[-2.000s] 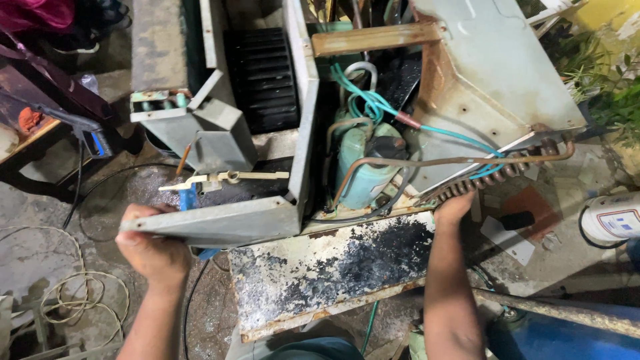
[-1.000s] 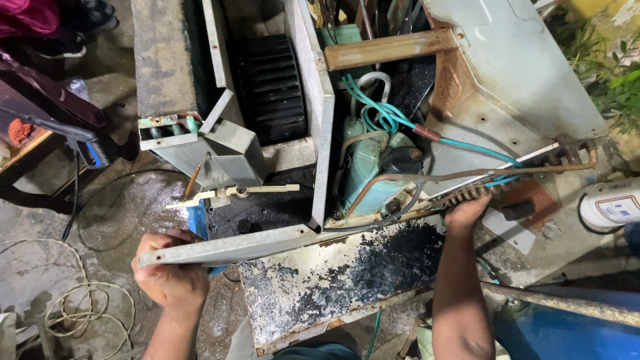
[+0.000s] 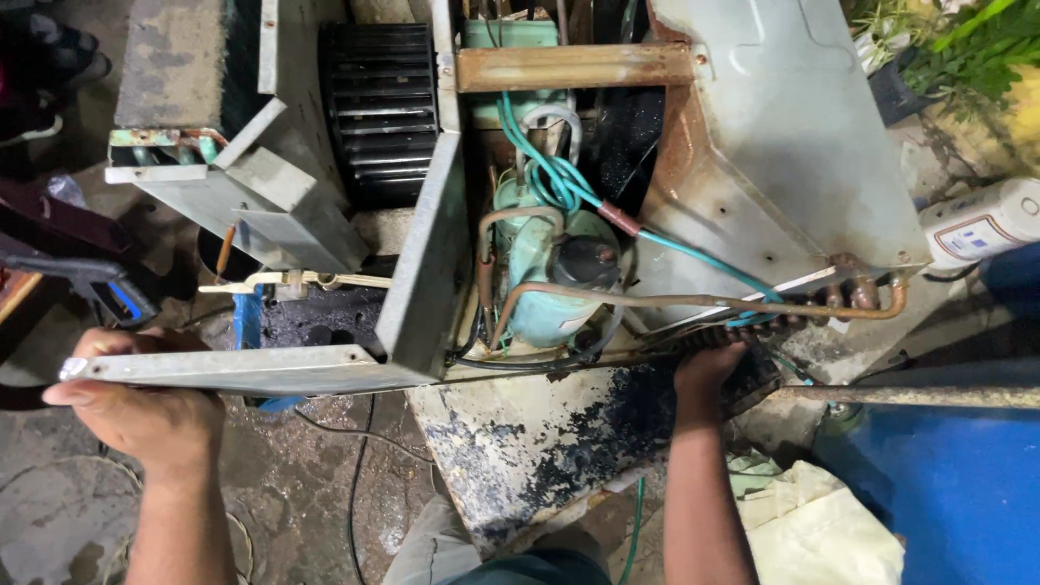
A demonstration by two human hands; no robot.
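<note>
The opened chassis of an air conditioner lies across the view. My left hand [image 3: 150, 398] grips the end of its galvanized sheet-metal flange [image 3: 244, 367], thumb below and fingers above. At the chassis's lower right, my right hand [image 3: 711, 366] is under the condenser coil's edge [image 3: 780, 321], its fingers hidden. Between the hands are a green compressor [image 3: 548, 284] with a black cap, a bent copper pipe [image 3: 707, 301] and teal wires [image 3: 561, 175]. A black blower wheel [image 3: 378, 114] sits left of them, with the finned evaporator coil [image 3: 171, 65] farther left.
Beneath the chassis is a worn white panel [image 3: 528, 447] with black patches. A pressure-washer gun [image 3: 97, 284] lies at left. To the right are a white container [image 3: 983, 223], a blue surface [image 3: 942, 471], a rusty pole [image 3: 902, 396] and green plants [image 3: 975, 53]. Cables lie on the wet floor.
Both hands stay at the two ends of the chassis. The left hand's grip on the flange end has shifted, with the thumb now showing beneath it.
</note>
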